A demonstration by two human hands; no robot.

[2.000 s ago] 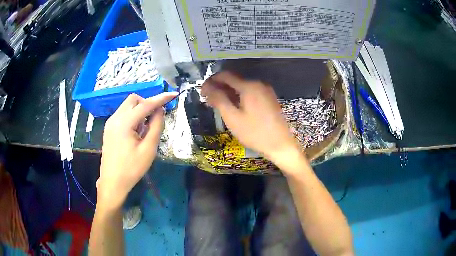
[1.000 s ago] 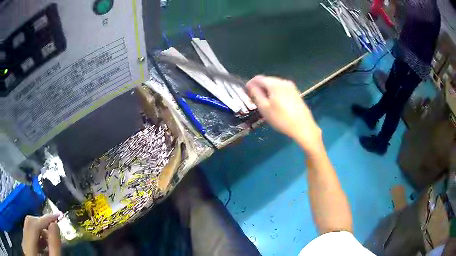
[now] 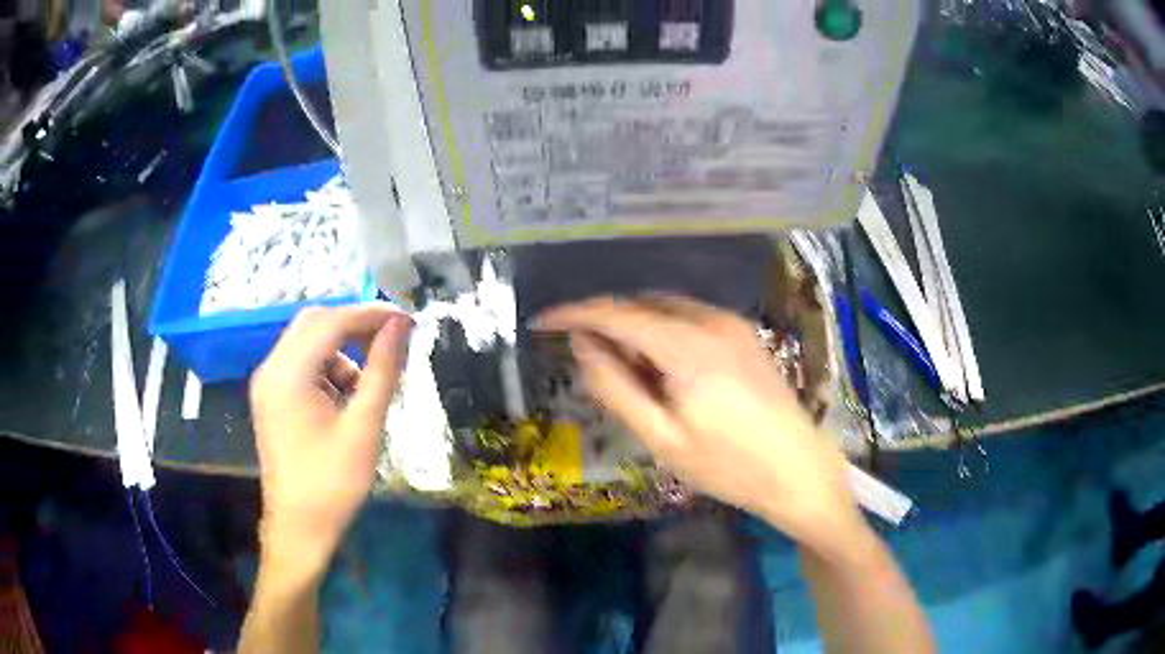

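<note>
My left hand [image 3: 313, 428] is at the left of the machine's working head [image 3: 441, 275], thumb and forefinger pinched together; anything between them is too small to tell. My right hand [image 3: 709, 396] is over the parts tray, fingertips just right of the head. A long white strip [image 3: 882, 496] sticks out from under my right wrist, past the bench edge; my hand hides the rest. The grey-white machine [image 3: 664, 173] stands in front of me. Silver bits [image 3: 782, 345] and a yellow patch [image 3: 552, 452] lie in the tray, partly covered by my right hand.
A blue bin [image 3: 243, 339] of short white sleeves [image 3: 288, 256] stands left of the machine. White strips [image 3: 128, 396] with dark blue leads lie at the left bench edge. More strips [image 3: 939, 294] and a blue-handled tool [image 3: 901, 335] lie on the right.
The view has swung back from the right side to the machine. My right hand has moved from the strips on the right to the working head, with one strip. My left hand is beside the head again.
</note>
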